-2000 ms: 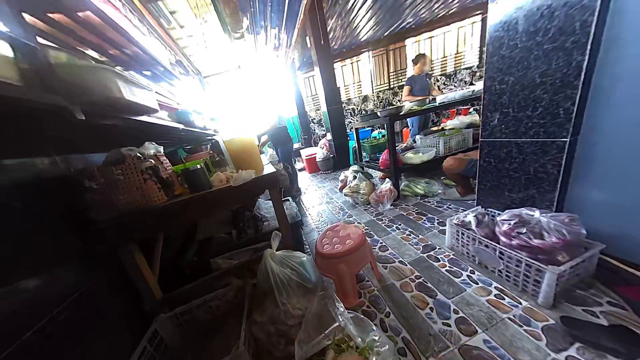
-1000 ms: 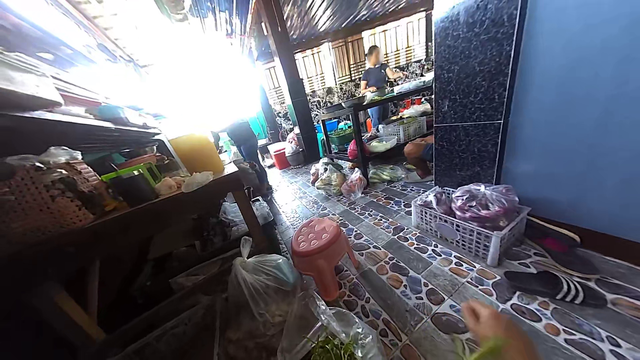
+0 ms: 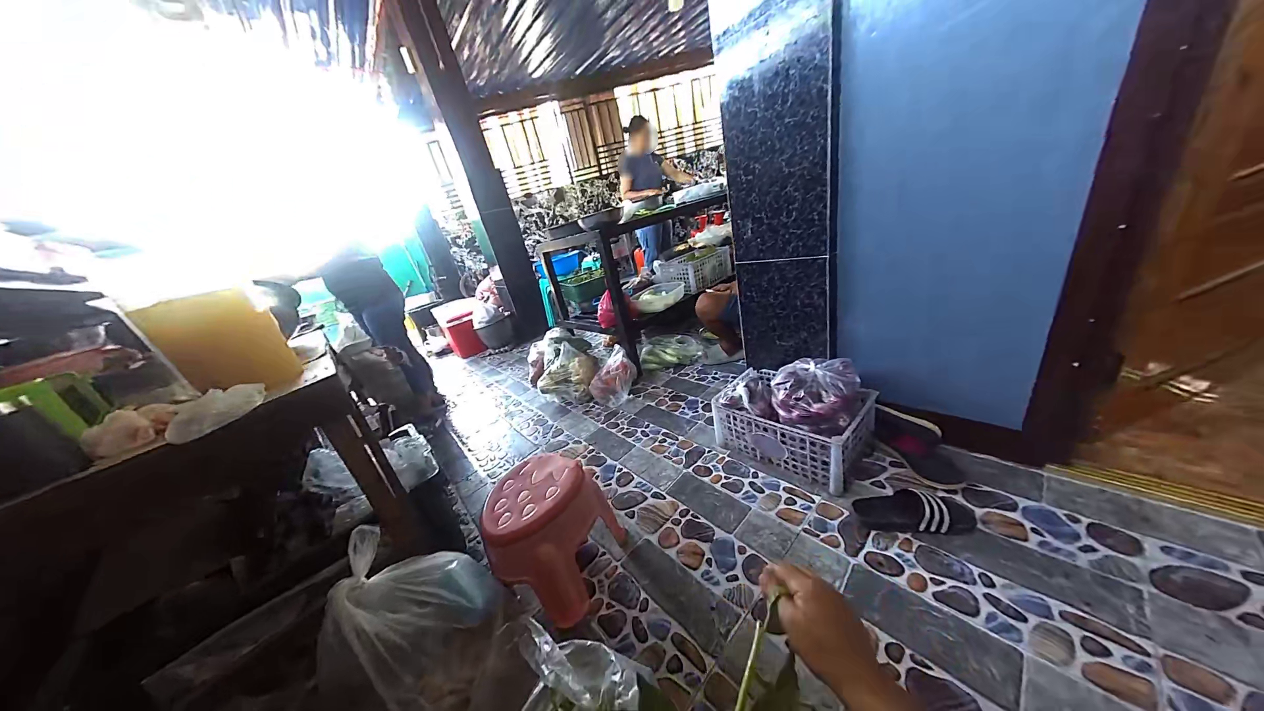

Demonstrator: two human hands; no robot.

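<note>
My right hand (image 3: 815,622) is low in the view, right of centre, its fingers closed on the green stem of a leafy vegetable (image 3: 755,652) that hangs down past the lower edge. Left of it, an open clear plastic bag (image 3: 592,671) with greens inside stands at the bottom edge. A tied plastic bag (image 3: 415,622) with unclear contents is farther left. Beyond these bags stands a red plastic stool (image 3: 543,523) with round holes in its seat. My left hand is not in view.
A white plastic crate (image 3: 780,444) with bagged purple produce stands by the tiled pillar (image 3: 780,197). Black slides (image 3: 913,512) lie near it. A wooden table (image 3: 336,395) stands left. Several filled bags (image 3: 573,370) sit near a rack, behind which a person (image 3: 644,183) stands. Another person (image 3: 370,306) is left.
My right hand has come into view at the bottom, holding a green stem. The view has swung to the right, showing more of the blue wall and a wooden door.
</note>
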